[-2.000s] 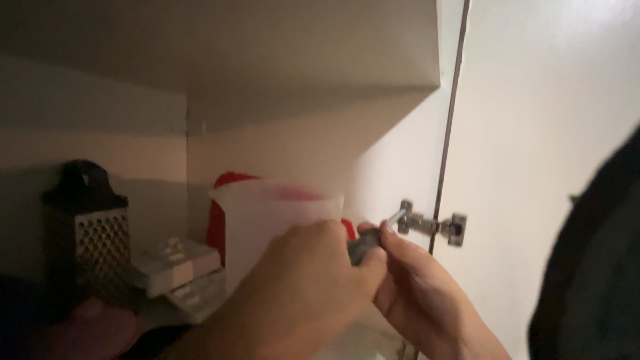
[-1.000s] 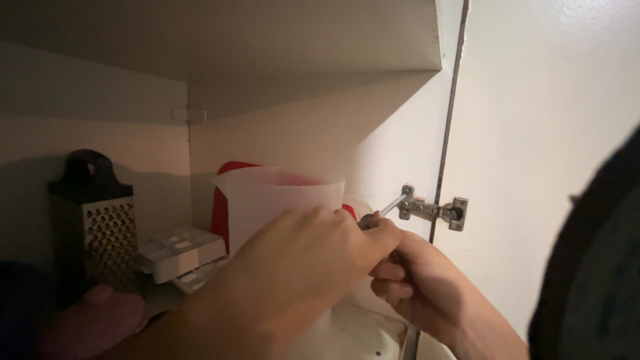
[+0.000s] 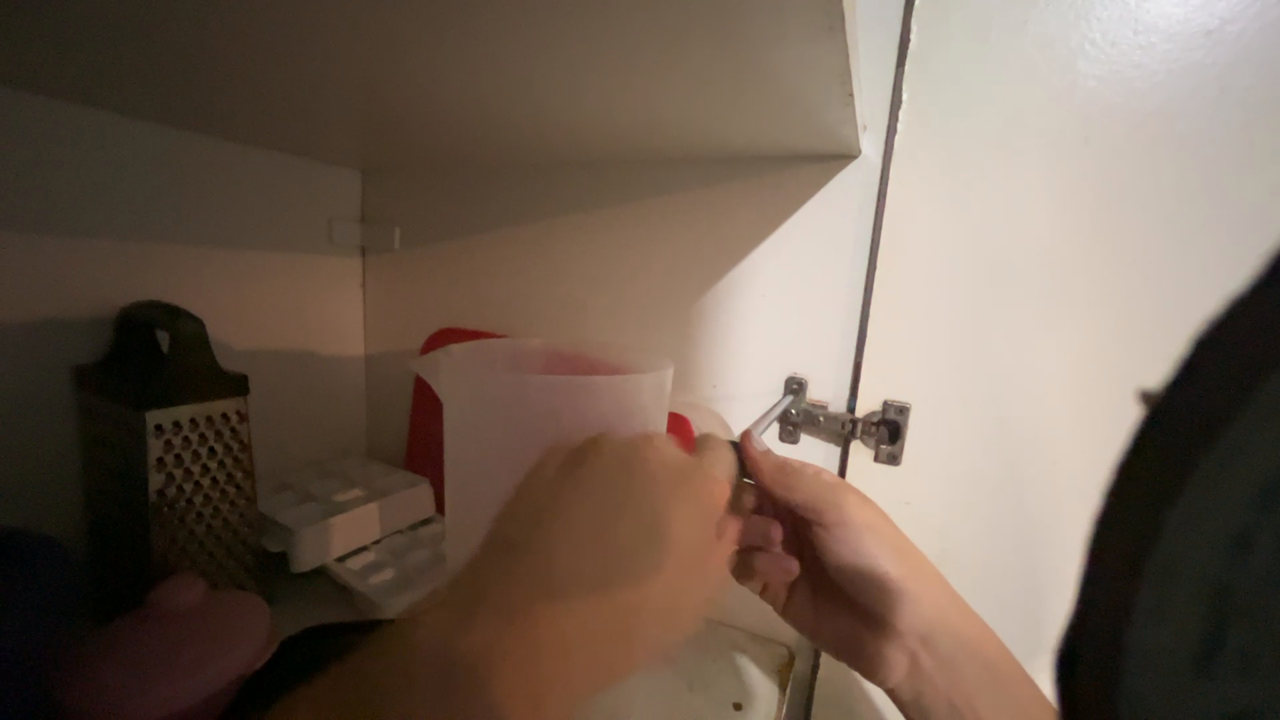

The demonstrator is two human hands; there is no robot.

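Observation:
A screwdriver (image 3: 770,416) with a pale metal shaft and a dark handle slants up to the right. Its tip meets the mounting plate of a metal cabinet hinge (image 3: 795,410) on the side panel. Blurred, my left hand (image 3: 610,540) wraps the handle end and hides most of it. The thumb and fingers of my right hand (image 3: 800,530) hold the front of the handle, by the base of the shaft. Behind my left hand stands a translucent plastic jug (image 3: 550,400), with a red plastic object (image 3: 428,430) behind it.
A box grater (image 3: 200,480) stands at the left beside white plastic trays (image 3: 350,510). A pink object (image 3: 170,640) is low at left. Overhead is a shelf (image 3: 600,90); the cabinet door (image 3: 1040,250) is at right, with a dark rounded object (image 3: 1190,540) in front of it.
My left hand has closed further over the screwdriver handle, which showed between the hands two seconds ago. The tip stays at the hinge plate.

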